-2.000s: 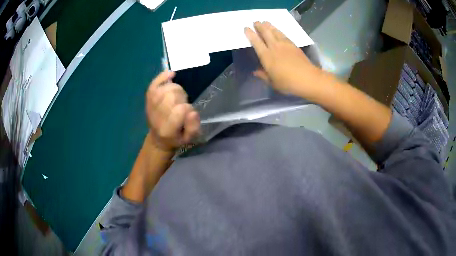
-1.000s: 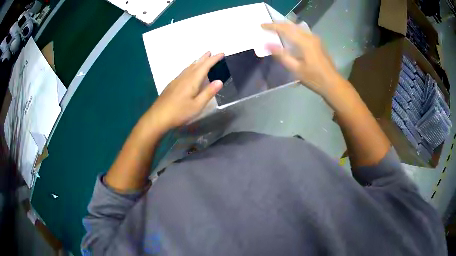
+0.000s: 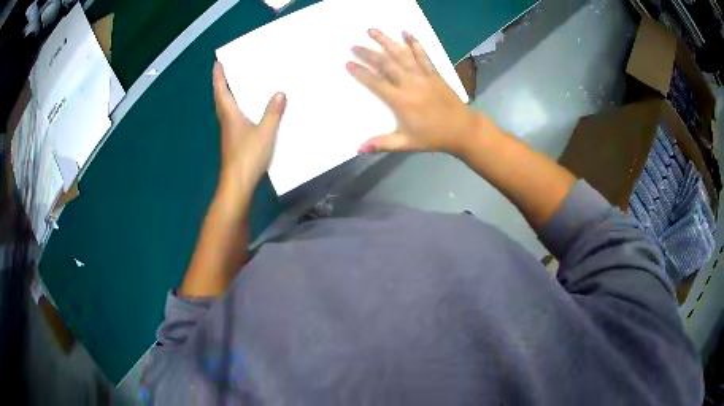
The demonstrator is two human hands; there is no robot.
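Observation:
A white folded box [image 3: 317, 119] lies in front of me over the green bench's near edge, its plain top face up and closed. My left hand [image 3: 248, 131] is at the box's left side, thumb on the top face and fingers along the left edge, gripping that side. My right hand [image 3: 413, 99] lies spread on the top face near its right part, fingers apart and palm down. The box's inside and underside are hidden.
The green workbench [image 3: 135, 230] curves around the left. Printed white box blanks [image 3: 75, 103] are stacked at far left. A small white scrap [image 3: 78, 262] lies on the bench. An open brown carton [image 3: 611, 151] with wrapped packs [image 3: 671, 190] stands on the floor at right.
The box's opening, visible before, is now covered by its white top face. My left hand has moved to the left edge; my right hand has moved left onto the top.

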